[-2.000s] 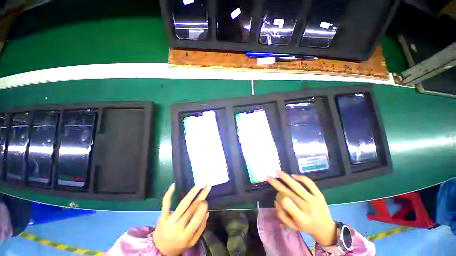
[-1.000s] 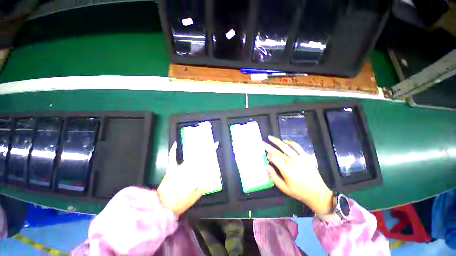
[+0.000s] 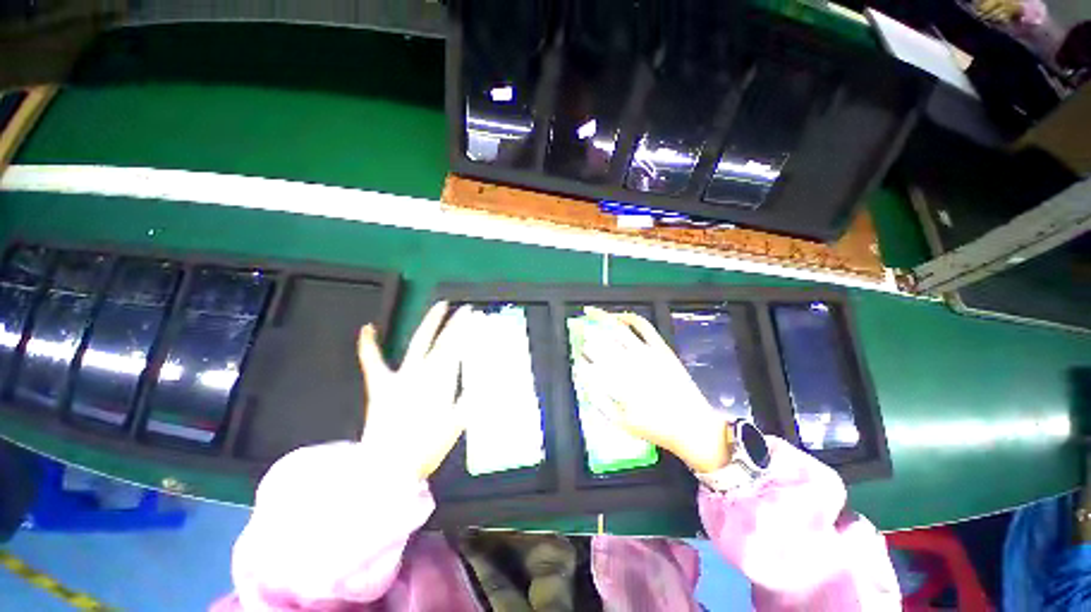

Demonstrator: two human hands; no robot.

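Observation:
A black phone tray [image 3: 871, 445] lies in front of me with several phones in its slots. The first smartphone [image 3: 506, 395] from the left shows a white screen with green at its edges. My left hand [image 3: 415, 389] is at its left side, fingers apart and holding nothing. The second smartphone [image 3: 616, 450] is white with a green border. My right hand [image 3: 646, 389], with a watch on the wrist, lies over its upper part, fingers spread and holding nothing. Two dark smartphones [image 3: 714, 359] [image 3: 820, 377] lie in the slots to the right.
Another phone tray [image 3: 317, 373] at left holds dark phones, with its right slot empty. A raised rear tray [image 3: 852, 179] holds dark phones with small white labels. Blue pens [image 3: 652, 215] lie on the wooden board [image 3: 514, 202] below it. A metal frame [image 3: 1005, 239] stands at right.
Both hands have moved up the two lit phones, toward their top ends. The camera view has shifted and tilted. Green borders show on the lit screens in both moments.

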